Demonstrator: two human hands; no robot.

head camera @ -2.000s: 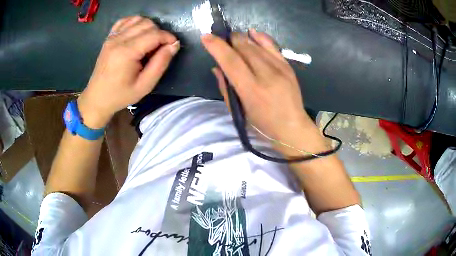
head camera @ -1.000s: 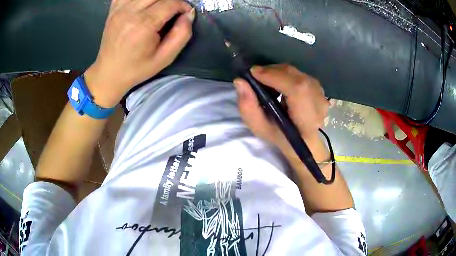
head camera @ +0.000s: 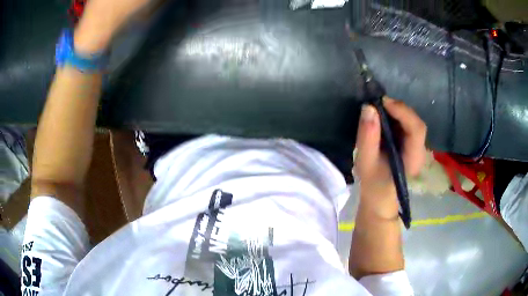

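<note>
My right hand [head camera: 391, 136] is shut on the black soldering iron [head camera: 393, 156], held like a pen over the bench's front edge, its metal tip pointing up and away. My left hand [head camera: 107, 20] is at the top left, blurred and cut off by the top edge; its fingers are out of the picture, with a blue wristband [head camera: 81, 58] on the wrist. Part of a red housing [head camera: 77, 8] shows beside it. White pieces [head camera: 324, 3] lie at the top centre, partly cut off.
The dark mat [head camera: 243, 87] spans the bench. Black cables [head camera: 494, 98] hang over its right side. A small red light [head camera: 495, 33] glows at upper right. A red stool [head camera: 470, 176] and brown cardboard [head camera: 95, 179] stand below the bench.
My left hand has moved left and up, out of the middle. My right hand has moved right with the iron, which now points more steeply upward. The view has shifted.
</note>
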